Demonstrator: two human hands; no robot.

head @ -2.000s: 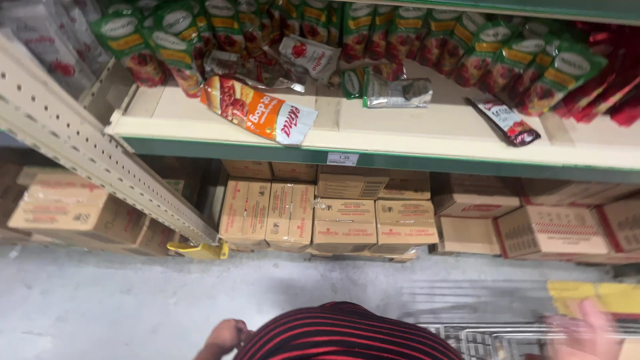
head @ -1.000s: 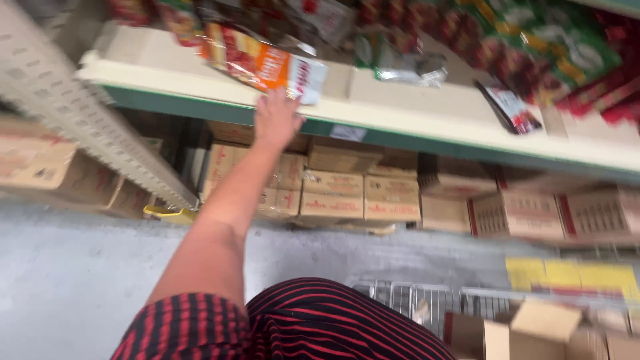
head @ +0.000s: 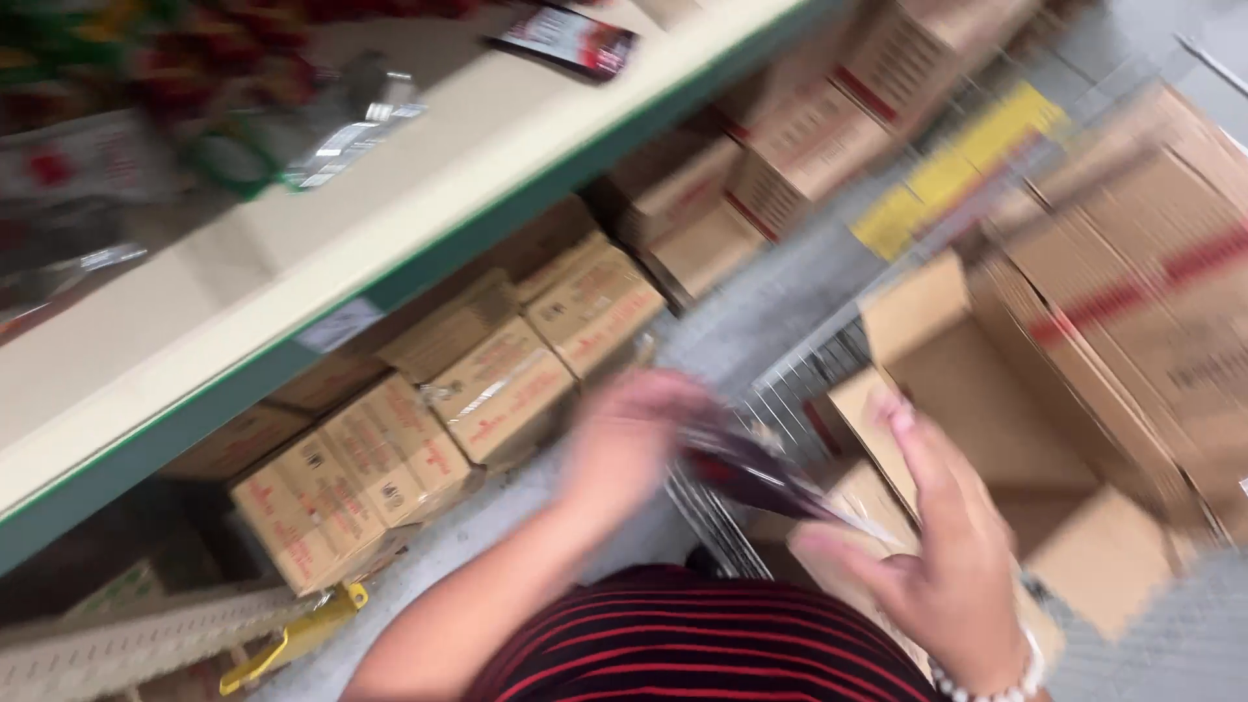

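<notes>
My left hand [head: 629, 429], blurred, is closed on one end of a dark pouch [head: 746, 473] above the wire cart. Beside the pouch's lower right end is my right hand [head: 936, 556], its fingers spread and a beaded bracelet on the wrist; whether the thumb touches the pouch cannot be told. An open cardboard box [head: 985, 400] lies just beyond the right hand. On the shelf [head: 390, 224] lie a small dark and red pouch [head: 570, 41] and a silver and green one [head: 356, 141].
Closed cartons [head: 356, 478] stand under the shelf. A large cardboard box [head: 1141, 273] and a yellow strip [head: 960, 171] are at the cart [head: 809, 361]. At lower left are a perforated upright [head: 146, 639] and a yellow metal guard [head: 292, 639].
My left hand, earlier at the orange pouch on the shelf, is now over the cart with a dark pouch. My right hand has come into view. The view has turned toward the cart.
</notes>
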